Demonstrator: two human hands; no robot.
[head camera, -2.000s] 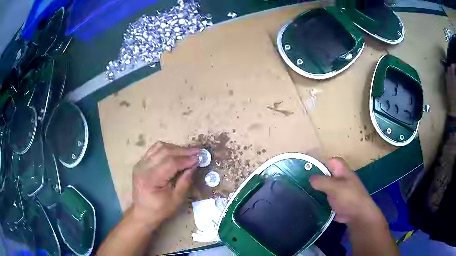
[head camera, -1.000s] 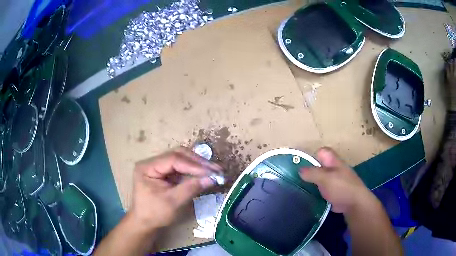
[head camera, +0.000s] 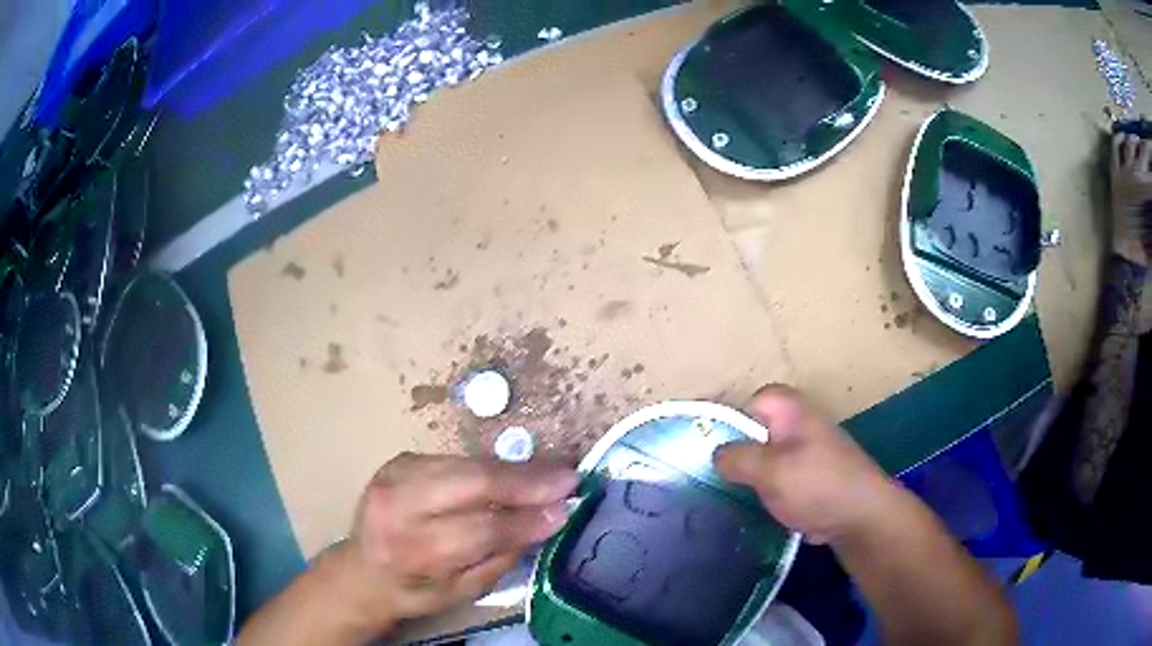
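A green housing (head camera: 556, 593) with a pale rim and a dark recessed middle is held tilted at the lower centre. My right hand (head camera: 796, 467) grips its upper right edge, thumb on the face. My left hand (head camera: 474, 517) is at the housing's upper left rim, fingertips pinched together; a small pale bit shows at the fingertips, too blurred to name. Two small round discs lie on the cardboard above my left hand, a white one (head camera: 486, 393) and a silvery one (head camera: 514, 443). A white paper pad (head camera: 505, 591) is mostly hidden under my left hand.
Silver fittings (head camera: 366, 95) lie heaped at the upper left, beside a blue bin (head camera: 234, 44). Housings pile up at left (head camera: 158, 353). More housings lie on the cardboard (head camera: 606, 164) at the upper right (head camera: 773, 95) and right (head camera: 973, 227). Another person's tattooed forearm (head camera: 1109, 379) is at far right.
My left hand has moved from the discs to the housing's rim, uncovering both discs. The housing has shifted slightly and its upper part now shines. The view has shifted a little.
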